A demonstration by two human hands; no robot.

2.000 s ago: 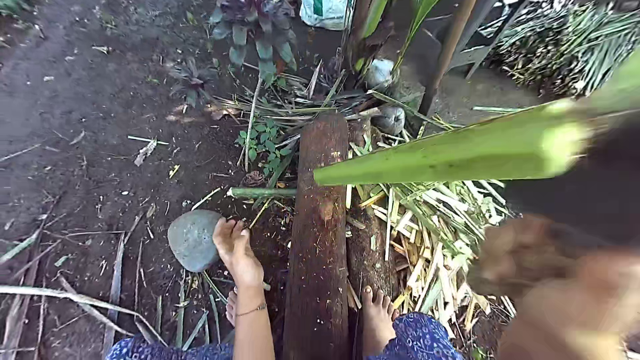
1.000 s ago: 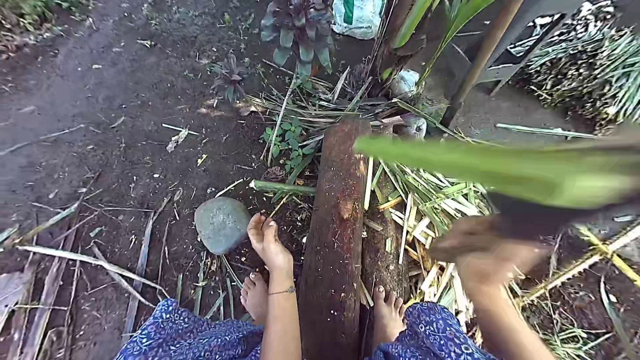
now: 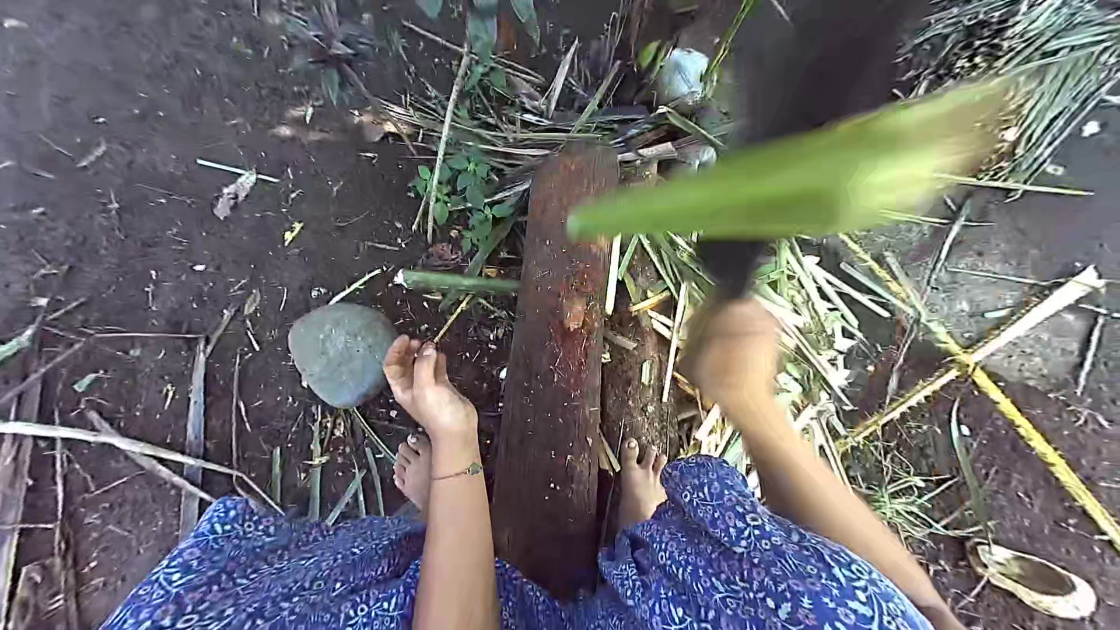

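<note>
My left hand (image 3: 430,385), palm up with loosely curled fingers and nothing visible in it, is between a smooth grey stone (image 3: 342,354) and a dark wooden plank (image 3: 560,367). A thin yellow strip lies by its fingertips. My right hand (image 3: 733,350), blurred, is shut on the handle of a dark, broad-bladed tool (image 3: 809,74), raised right of the plank. A blurred pale green stalk piece (image 3: 761,192) crosses in front of the tool, its narrow tip over the plank; whether it touches the blade I cannot tell. A cut green stalk (image 3: 459,282) lies at the plank's left edge.
Cut green strips (image 3: 814,324) are heaped right of the plank. My bare feet are on either side of it. Yellow-green stems (image 3: 1032,429) cross at the right, above an empty husk (image 3: 1032,579). Leafy plants (image 3: 468,188) grow beyond, left of the plank's far end.
My right hand has moved left, closer to the plank, and the dark tool now points away from me. The green stalk piece is tilted up at its right end. The view has shifted.
</note>
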